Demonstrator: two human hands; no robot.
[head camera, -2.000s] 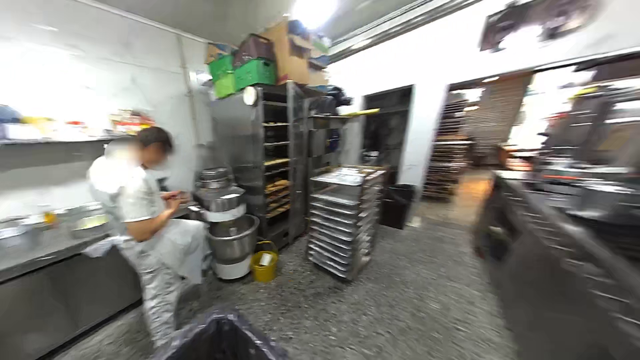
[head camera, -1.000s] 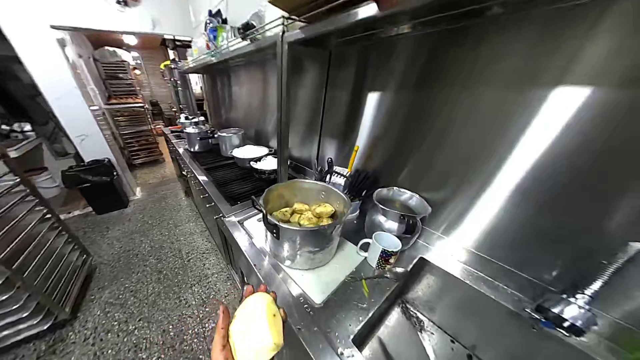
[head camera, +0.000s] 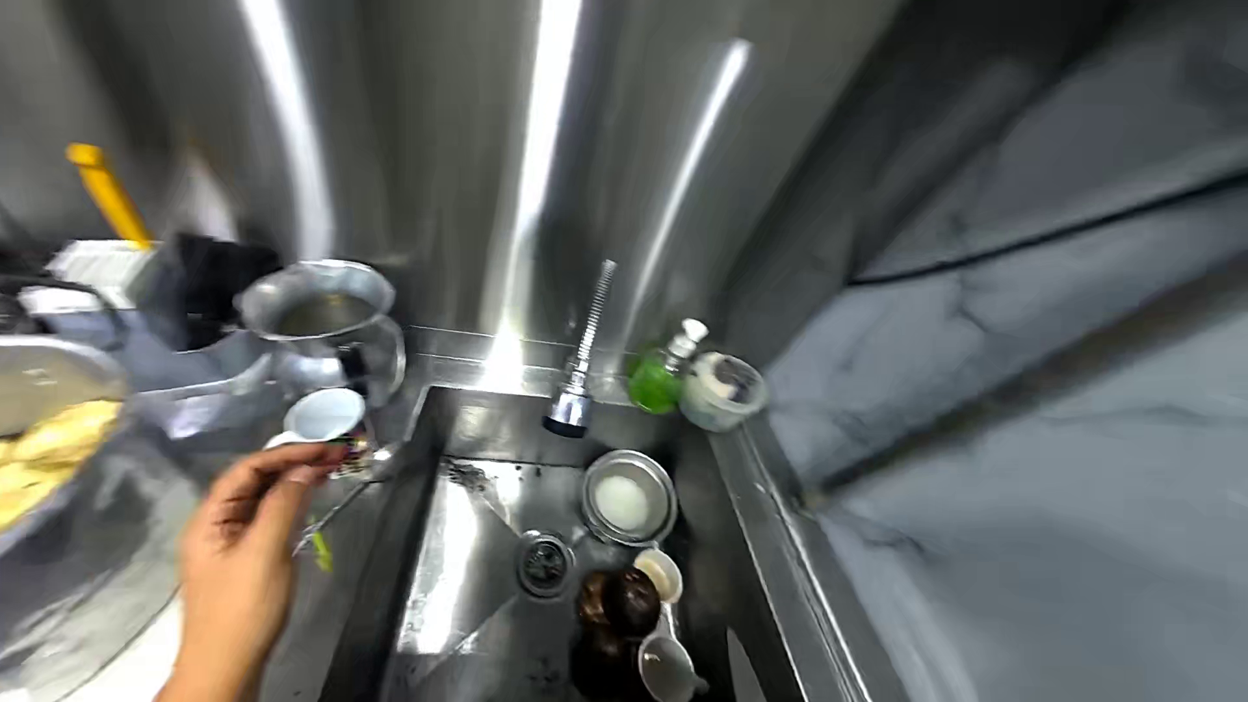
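My left hand (head camera: 239, 546) reaches in from the lower left, thumb and forefinger close together. Its fingertips overlap the lower side of a white mug (head camera: 326, 415) with a patterned side; whether they grip it cannot be told. A metal utensil (head camera: 336, 509) lies just right of the hand, beside a small green scrap (head camera: 322, 552). A large metal pot (head camera: 58, 366) at the left edge holds yellow pieces, likely peeled potatoes (head camera: 54, 448). Behind the mug stands a rounded metal pitcher (head camera: 317, 300). My right hand is out of view.
A steel sink (head camera: 458, 575) holds a metal bowl (head camera: 630, 497), white cups (head camera: 667, 667), dark round items (head camera: 630, 602) and what looks like a blade (head camera: 745, 673). Along its back are a faucet (head camera: 569, 409), a green soap bottle (head camera: 655, 382) and a plastic tub (head camera: 723, 392). A marbled wall (head camera: 1014, 439) bounds the right.
The view has swung right, from the room to the sink. One second ago my left hand held a pale peeled potato; now that potato is not seen, and the hand is at the mug.
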